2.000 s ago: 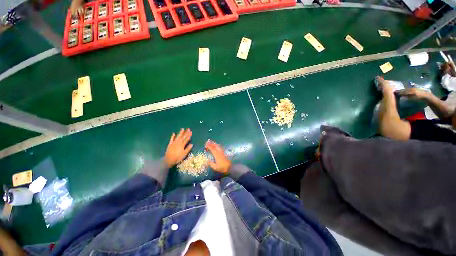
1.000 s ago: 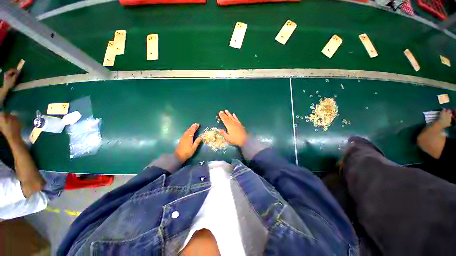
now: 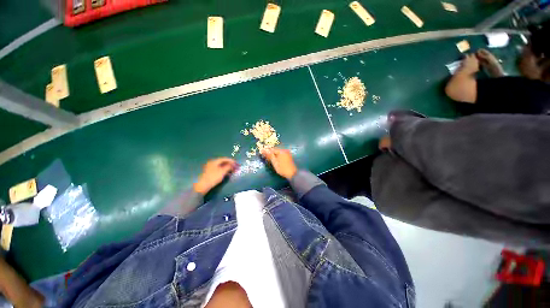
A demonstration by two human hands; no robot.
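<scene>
A loose pile of tiny tan fittings point(image 3: 264, 135) lies on the dark-green bench in front of me, with some grains scattered to its lower left. My right hand point(image 3: 281, 162) rests at the lower edge of the pile, fingertips at the pieces. My left hand point(image 3: 216, 173) is low over the bench left of the scattered grains, fingers bent together. Both hands are small in view. Whether either one holds a tiny fitting cannot be told.
Pale housings point(image 3: 215, 32) lie spaced on the green belt beyond the pale rail point(image 3: 241, 76). A clear plastic bag point(image 3: 72, 216) lies at left. The neighbour's pile point(image 3: 353, 94) is right of the white line. A dark sleeve point(image 3: 458, 174) reaches in at right.
The pile now lies farther forward and more spread, with grains trailing towards me. My hands have moved from flanking the pile to its near side, with fingers more bent. The view has tilted.
</scene>
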